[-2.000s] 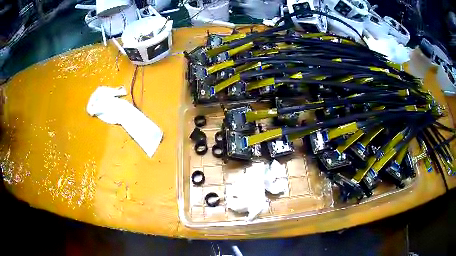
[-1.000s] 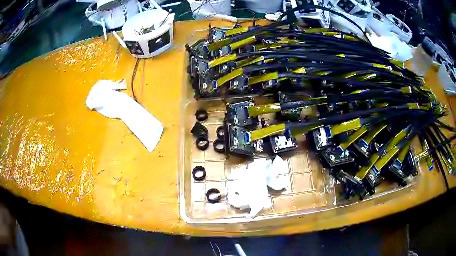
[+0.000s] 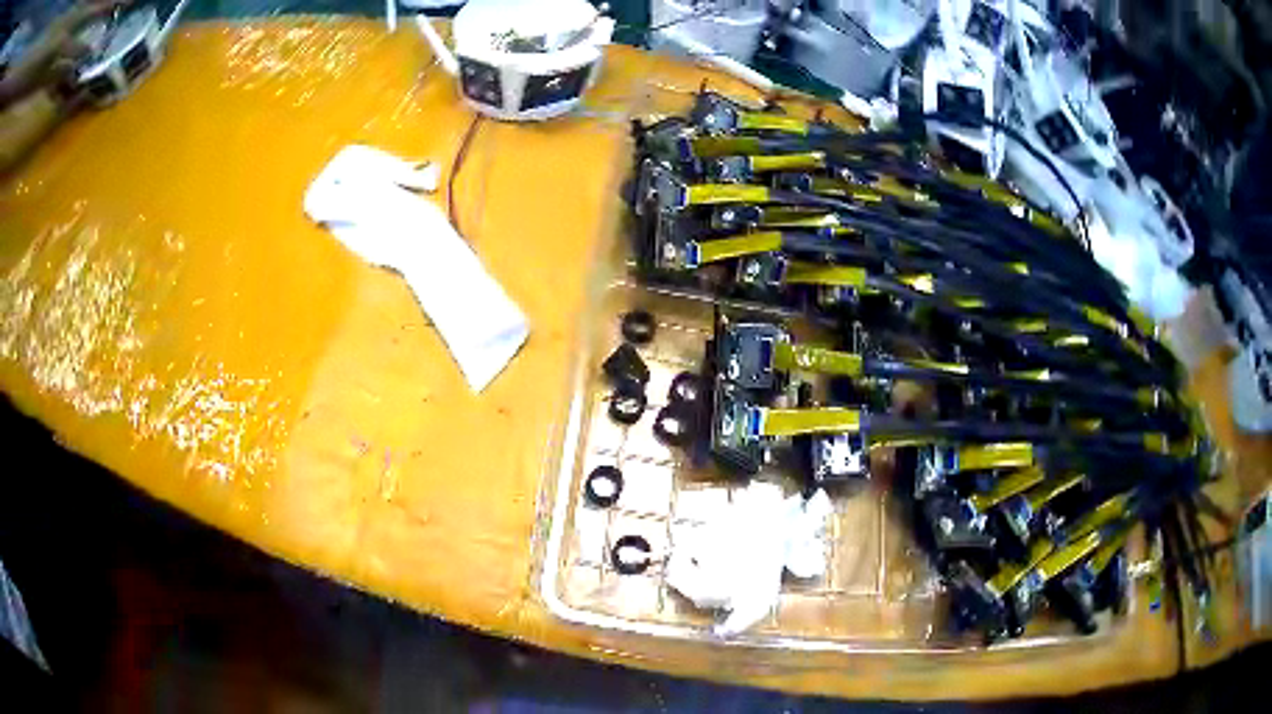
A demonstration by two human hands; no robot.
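Black camera modules (image 3: 751, 352) with yellow flat strips sit massed on a clear blister tray (image 3: 551, 558), their black cables (image 3: 1004, 265) fanning right. Several black rings (image 3: 603, 485) and a crumpled white wipe (image 3: 753, 548) lie in the tray's near part. A long white cloth (image 3: 433, 265) lies alone mid-table. At the far left edge a blurred, cut-off hand or forearm, seemingly my left hand (image 3: 39, 101), is at a white camera housing (image 3: 119, 59); whether its fingers grip it cannot be told. My right hand is out of the picture.
A white housing (image 3: 530, 59) stands at the table's back edge, with a thin reddish wire (image 3: 462, 175) running from it toward the cloth. More white housings (image 3: 963, 84) are piled at the back right. The orange tabletop's (image 3: 377, 488) curved front edge drops to a dark area.
The view has turned, so the table and tray appear farther right and tilted. A blurred hand or forearm and a white housing now show at the upper left. The tray's contents look unchanged.
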